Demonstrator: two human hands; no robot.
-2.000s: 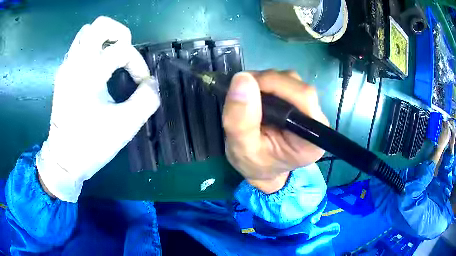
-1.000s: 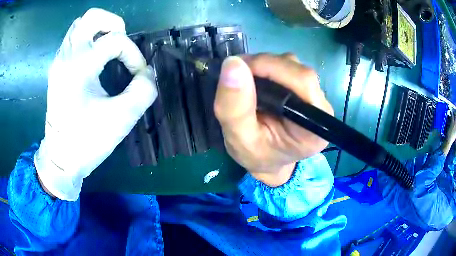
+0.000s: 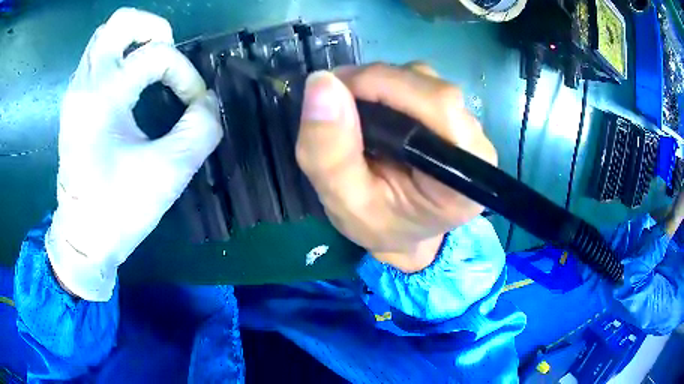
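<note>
Several long black plastic housings (image 3: 244, 176) lie side by side on the green bench. My left hand (image 3: 124, 146), in a white glove, is at their left, thumb and forefinger pinched over the leftmost housing. A thin strand, apparently solder wire (image 3: 26, 154), runs in from the left edge towards it; at the fingertips it is too fine to make out. My bare right hand (image 3: 390, 157) grips a black soldering iron (image 3: 480, 184) across the right housings. Its brass-coloured collar shows; the blurred tip is near the upper end of a middle housing. My right hand hides part of the right housings.
The soldering station (image 3: 559, 37) with its yellow sponge (image 3: 610, 37) and cables is at upper right. A tan ring (image 3: 499, 9) is cut off at the top. Ribbed black housings (image 3: 626, 161) and a blue bin (image 3: 651, 82) are at right. A person's blue sleeve (image 3: 649, 277) shows. A whitish fleck (image 3: 316, 255) lies near the bench edge.
The view has shifted, so the housings, ring and both hands sit higher in the picture. Both hands keep their grips, and the iron tip stays over about the same housing end.
</note>
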